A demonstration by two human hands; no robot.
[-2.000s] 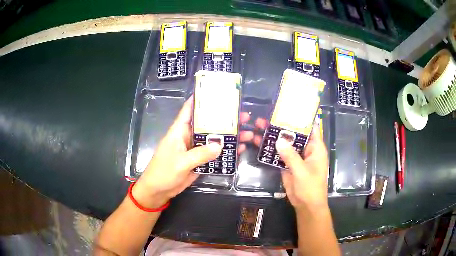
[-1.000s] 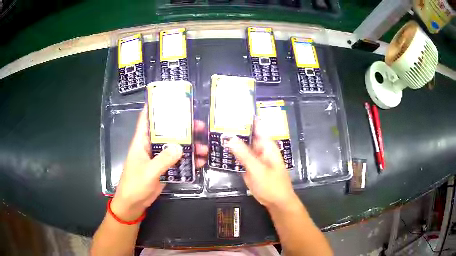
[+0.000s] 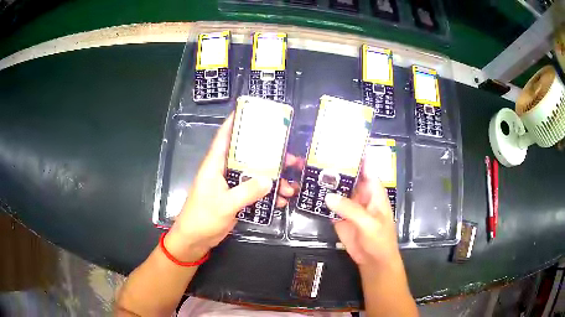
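Observation:
My left hand (image 3: pixel 207 198) holds a bar phone (image 3: pixel 259 139) upright over the tray, thumb on its keypad. My right hand (image 3: pixel 368 220) holds a second phone (image 3: pixel 337 136), tilted slightly, thumb at the lower keys. Both screens glare bright white, with a small green spot at the upper right. The clear blister tray (image 3: pixel 437 238) lies under my hands. Its back row holds several yellow-framed phones (image 3: pixel 211 65) with pale screens. One more phone (image 3: pixel 385 162) lies in the front row, partly hidden by my right hand.
A dark battery (image 3: pixel 307 277) lies before the tray and another (image 3: pixel 464 242) at its right corner. Two slim pens, one red (image 3: pixel 495 198), lie further right. A cream fan (image 3: pixel 536 114) stands at the right. The green conveyor (image 3: pixel 155 11) runs behind, carrying another tray.
The view has shifted, so the tray sits further right in the picture than a second ago. Both phones are still held, now tilted more to the right, with my thumbs still over the keypads.

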